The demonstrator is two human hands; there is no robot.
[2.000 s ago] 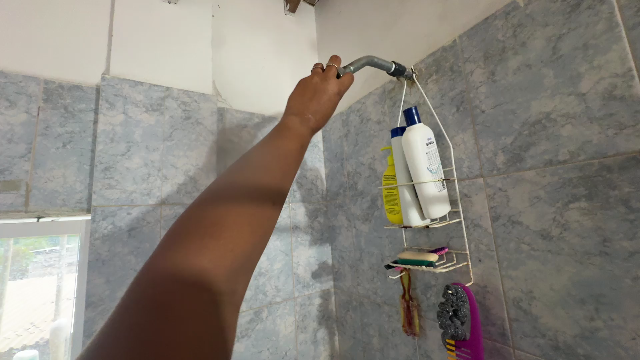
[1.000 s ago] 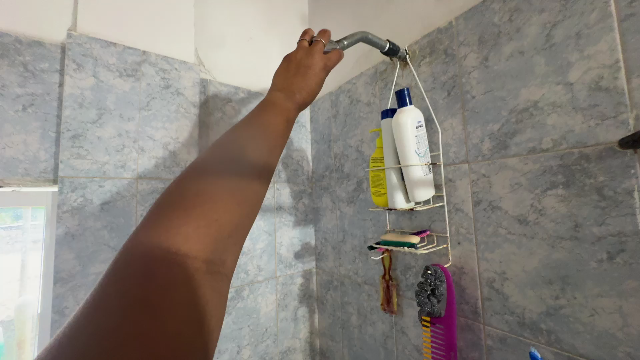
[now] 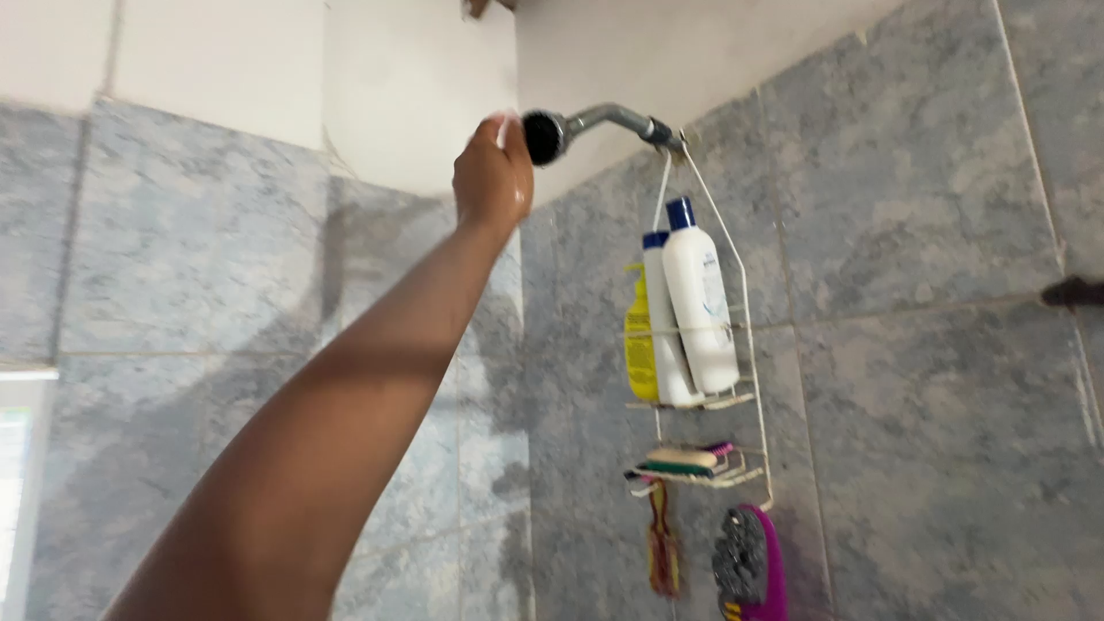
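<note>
From the lower left my left arm reaches up, and my left hand [image 3: 494,177] is raised beside the dark round end [image 3: 543,138] of a grey shower pipe [image 3: 608,114]. The fingers are bent and blurred, with a pale patch near their tips; whether they hold something or touch the pipe end is unclear. The skin near the wrist looks wet. My right hand is out of view. From the pipe's wall end hangs a white wire shower caddy [image 3: 749,345], holding two white bottles [image 3: 703,302] with blue caps and a yellow pump bottle [image 3: 639,354].
A bar of soap [image 3: 681,457] lies on the caddy's lower shelf. Below hang a brush [image 3: 662,543] and a purple comb [image 3: 774,565] with a grey scrubber [image 3: 739,552]. Grey marbled tiles [image 3: 914,216] cover the walls; a window edge [image 3: 30,483] stands left, a dark fixture [image 3: 1072,293] right.
My left hand, earlier on top of the pipe's end, is now left of it, and the dark round end shows. The view has shifted somewhat.
</note>
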